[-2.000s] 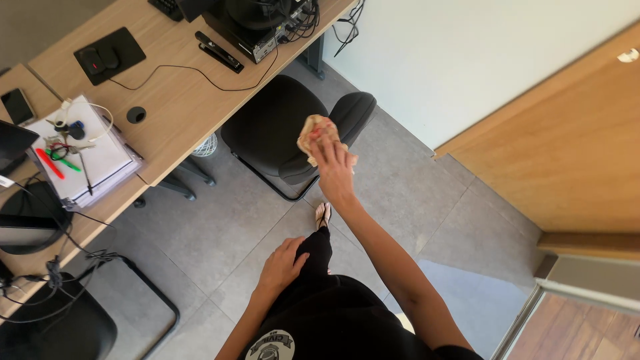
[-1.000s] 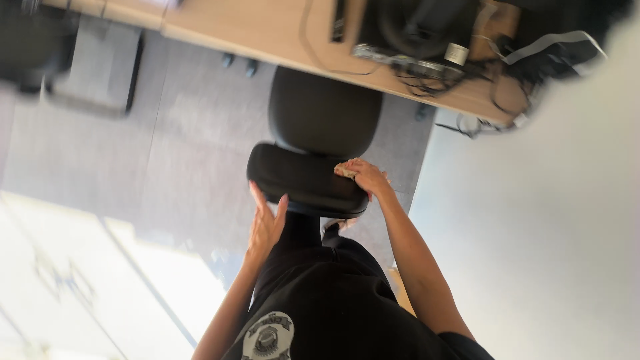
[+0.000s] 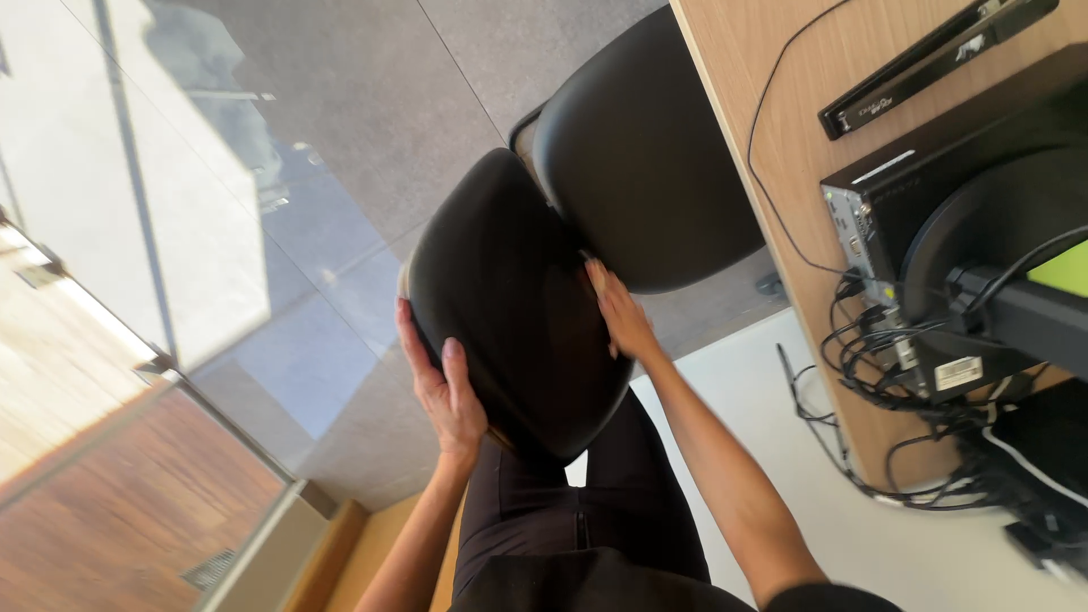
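Observation:
A black chair's backrest point(image 3: 518, 314) stands right in front of my legs, with its black seat point(image 3: 646, 153) beyond it, partly under the desk edge. My left hand point(image 3: 446, 395) rests against the backrest's left edge, thumb on the near face and fingers along the rim. On the right, my right hand point(image 3: 622, 314) lies at the backrest's inner side near the seat, its fingers partly hidden. Whether a cloth is under that hand cannot be told.
A wooden desk point(image 3: 731, 68) at the right bears a black computer case point(image 3: 884, 187), a monitor stand point(image 3: 1003, 297), a black stapler-like device point(image 3: 935, 64) and tangled cables point(image 3: 901, 357). Some cables hang over the desk's edge. A glass partition's frame point(image 3: 238, 433) runs along the lower left.
Two seconds ago my right hand held a crumpled cloth above the chair and my left was at my thigh. Both hands have since come to the backrest. The view has turned strongly.

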